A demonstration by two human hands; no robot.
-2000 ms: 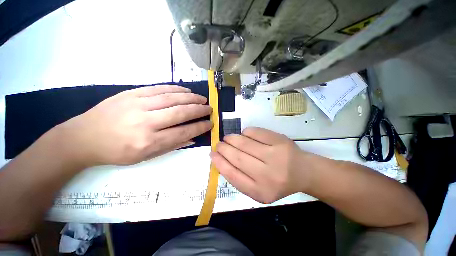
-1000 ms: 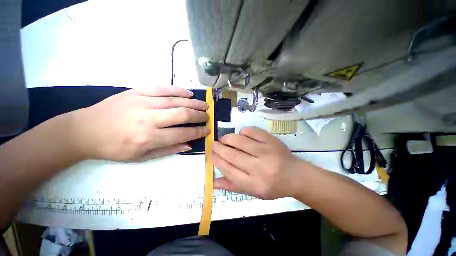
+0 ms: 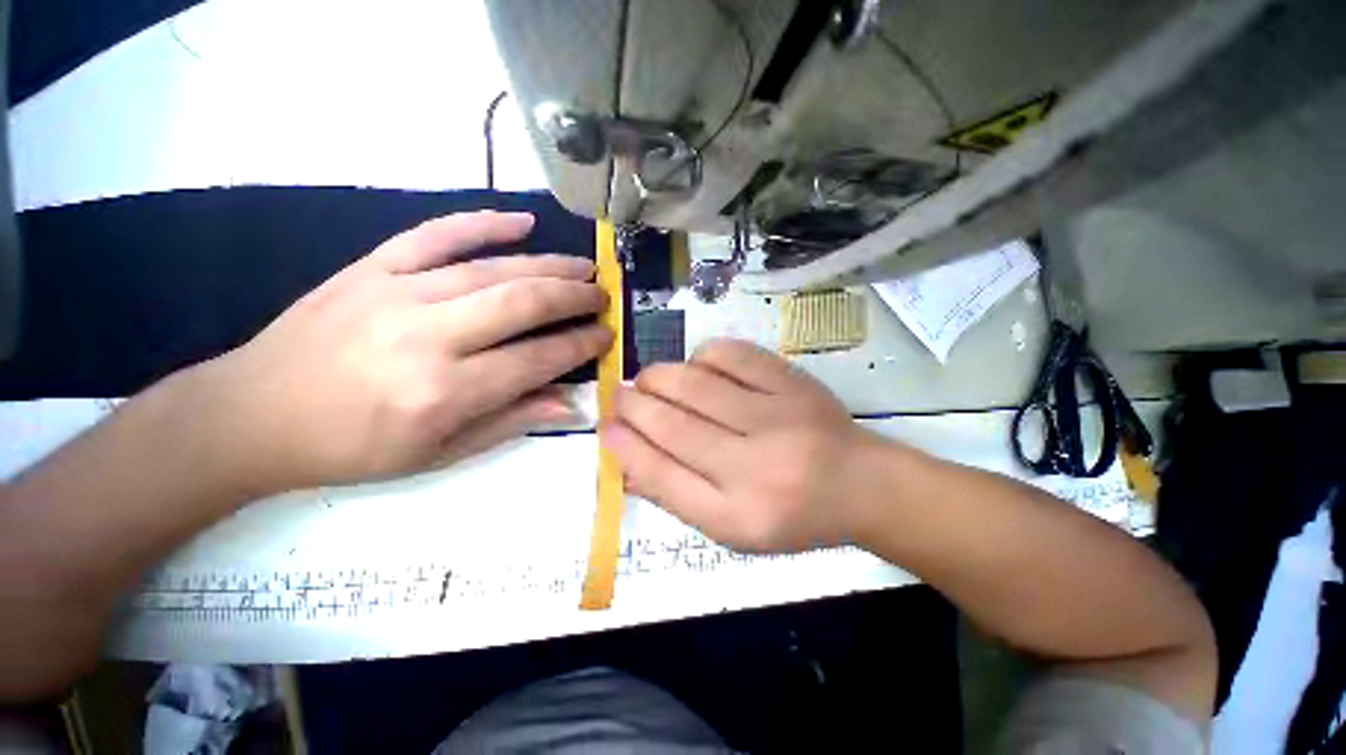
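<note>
A black cut panel (image 3: 163,280) lies on the white machine table, its right end under the machine head. A yellow strip (image 3: 602,516) runs lengthwise from the presser foot (image 3: 632,244) to near the table's front edge. A dark grey patch (image 3: 658,336) shows just right of the strip. My left hand (image 3: 421,347) lies flat on the panel, fingertips at the strip's left side. My right hand (image 3: 738,443) pinches at the strip's right side, fingers bent; what lies under its fingertips is hidden.
The cream sewing machine head (image 3: 841,133) fills the upper right. A ribbed knob (image 3: 824,320), a paper slip (image 3: 960,295) and black-handled scissors (image 3: 1082,401) lie to the right. A printed ruler scale (image 3: 295,595) runs along the front edge. Crumpled material (image 3: 214,708) shows below left.
The yellow strip and panel have moved away from me toward the needle, and less strip hangs at the front. Both hands stay beside the strip. The camera view has also shifted.
</note>
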